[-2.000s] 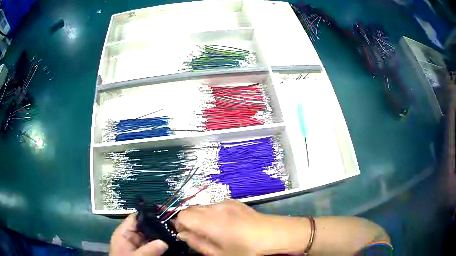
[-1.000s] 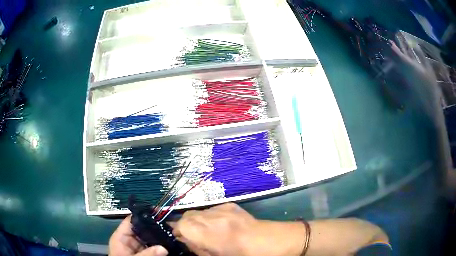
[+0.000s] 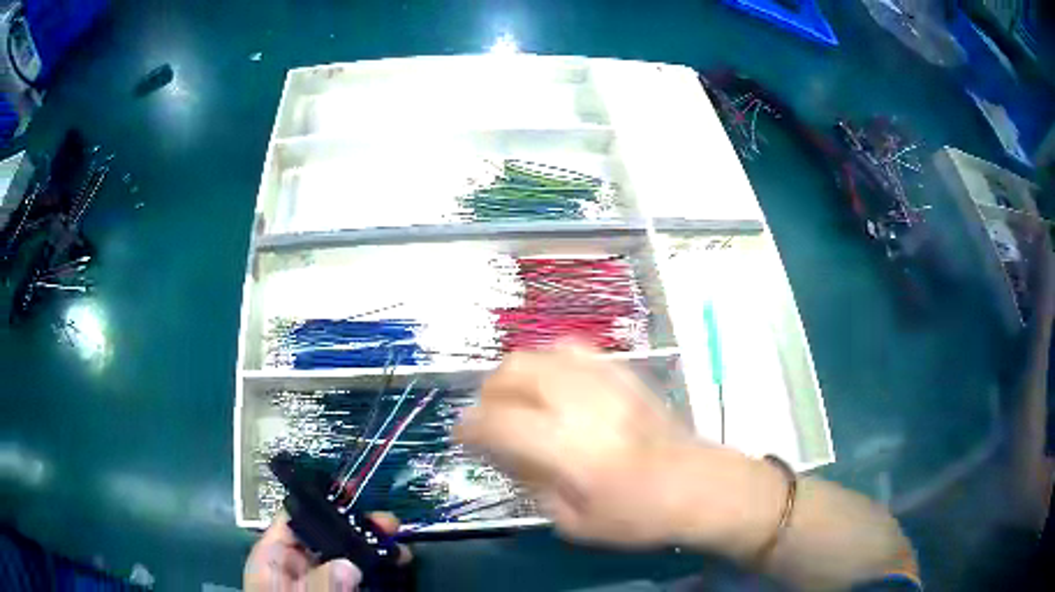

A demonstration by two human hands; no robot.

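Note:
My left hand (image 3: 303,564) is at the bottom, cut off by the edge, holding a black connector housing (image 3: 336,530) with a row of pale dots. Black, red and pale wires stick up from it. A dark wire runs right from it along the tray's front edge. My right hand (image 3: 578,445) is blurred over the front right compartment of the off-white tray (image 3: 457,231). It hides most of that compartment, and its fingertips are unclear. Black wires (image 3: 382,445) lie front left, blue wires (image 3: 353,343) and red wires (image 3: 573,303) in the middle row.
Green wires (image 3: 535,191) lie in a rear compartment. A turquoise-handled tool (image 3: 712,341) lies in the right compartment. Partly wired connectors are piled at left (image 3: 52,231) and right (image 3: 873,179). A neighbouring tray (image 3: 983,214) stands far right, with a blue bin (image 3: 792,16) at the rear.
My right hand has left the housing and moved up and right over the tray. The view has shifted, so the tray sits lower. Another person's blurred arm at far right is gone.

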